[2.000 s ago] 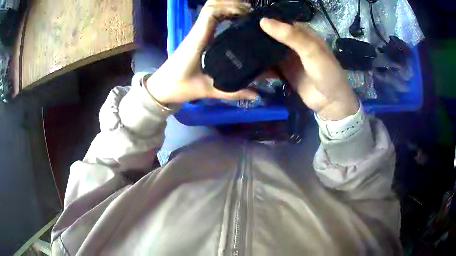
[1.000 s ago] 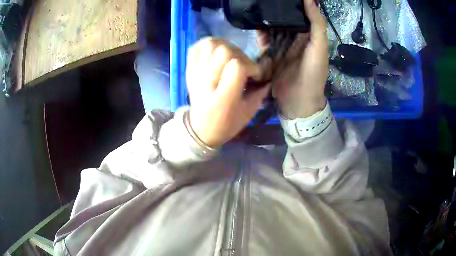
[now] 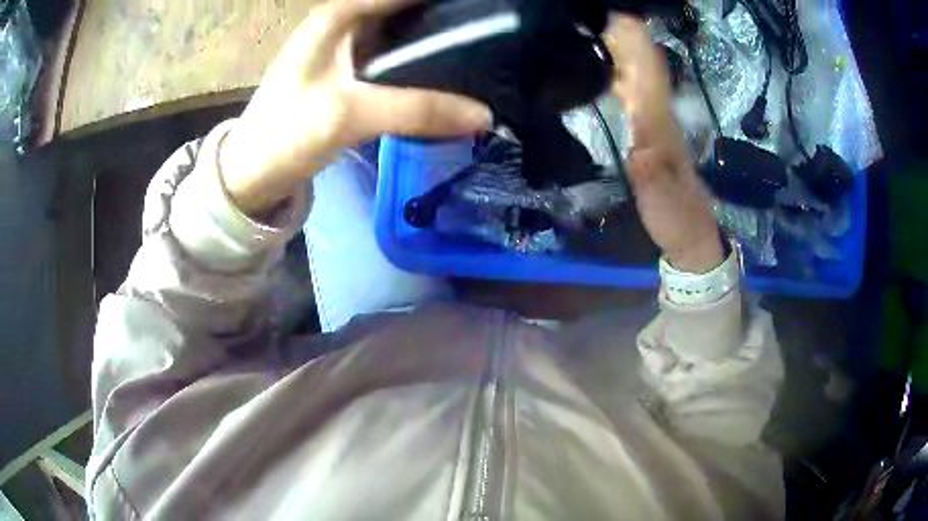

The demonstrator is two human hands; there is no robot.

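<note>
My left hand (image 3: 341, 102) grips a large glossy black block (image 3: 448, 51), likely a power adapter, above the blue bin (image 3: 529, 267). A pale strip of glare runs along its edge. My right hand (image 3: 661, 153) is raised at the block's right side, blurred, its fingers upward beside dark cord; whether it holds the cord is unclear. Black adapters (image 3: 748, 171) with cords lie on bubble wrap (image 3: 850, 112) at the bin's right. A black plug end (image 3: 417, 212) and shiny clear plastic (image 3: 509, 209) lie in the bin's left part.
A worn wooden tabletop (image 3: 173, 51) is at the upper left, with crumpled clear plastic (image 3: 15, 81) at its far left edge. A pale metal frame (image 3: 51, 448) is low at the left. Light blue cloth (image 3: 356, 254) shows left of the bin.
My hands have moved apart, the left to the upper left onto the block and the right slightly right. The block has tilted and shifted left. The bin's near rim appears lower, and its left inside shows.
</note>
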